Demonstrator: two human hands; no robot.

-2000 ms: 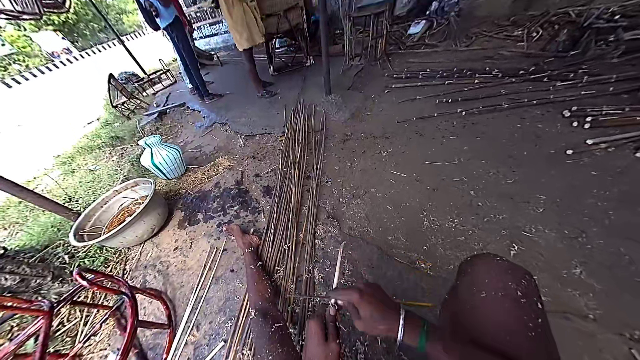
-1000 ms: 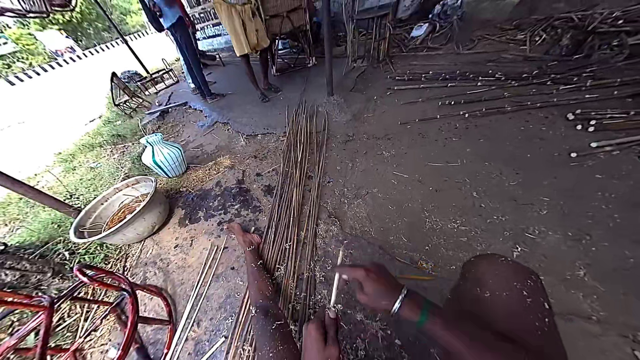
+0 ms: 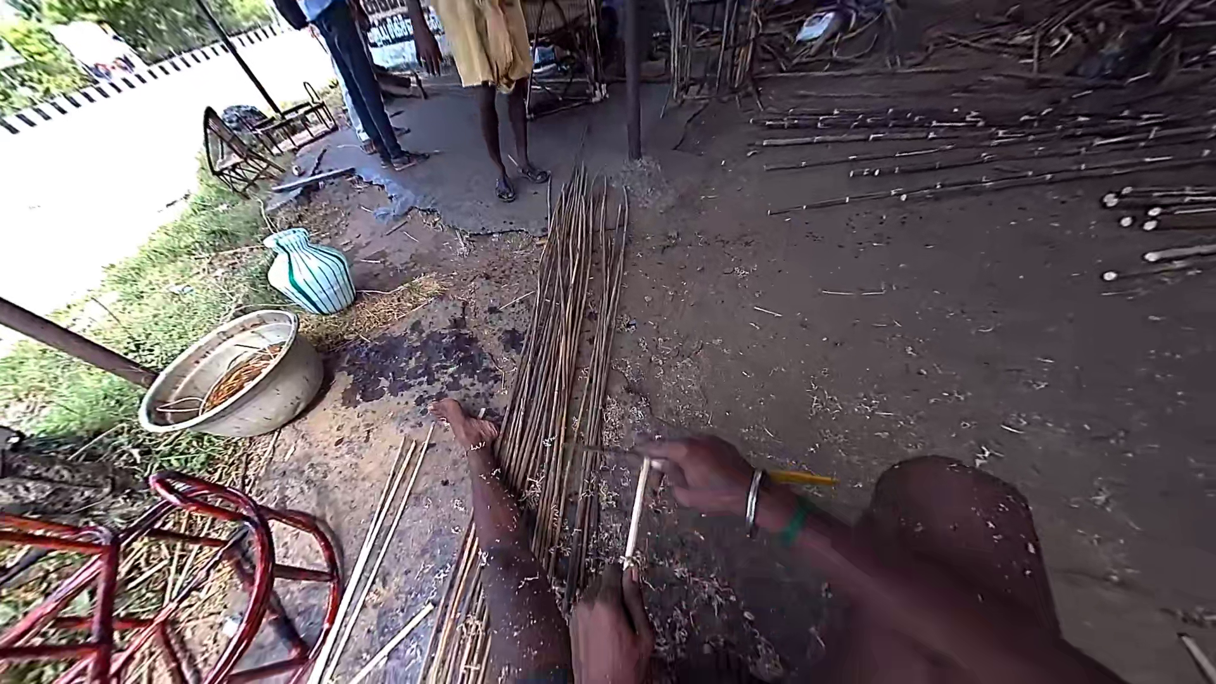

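Observation:
My left hand (image 3: 613,622), at the bottom middle, is closed around a pale peeled cane (image 3: 637,513) that points up and away. At the cane's upper end is my right hand (image 3: 705,475), with a silver bangle and a green band on its wrist. A thin dark blade (image 3: 603,449), blurred, juts leftward from its fingers across the cane's tip. Something yellow (image 3: 803,478) shows behind the right wrist. A long bundle of thin brown canes (image 3: 560,351) lies on the ground beside my outstretched leg, with pale shavings scattered about.
A basin (image 3: 285,385) holding strips and a striped pot (image 3: 312,274) stand at left. A red cane frame (image 3: 256,570) is at lower left, near pale canes (image 3: 380,551). Two people stand by a post (image 3: 634,85) ahead. More canes (image 3: 931,147) lie at upper right.
The right hand was at the lower end of the cane two seconds ago, moved off to its right, and is now at the cane's upper end. The left hand keeps its hold.

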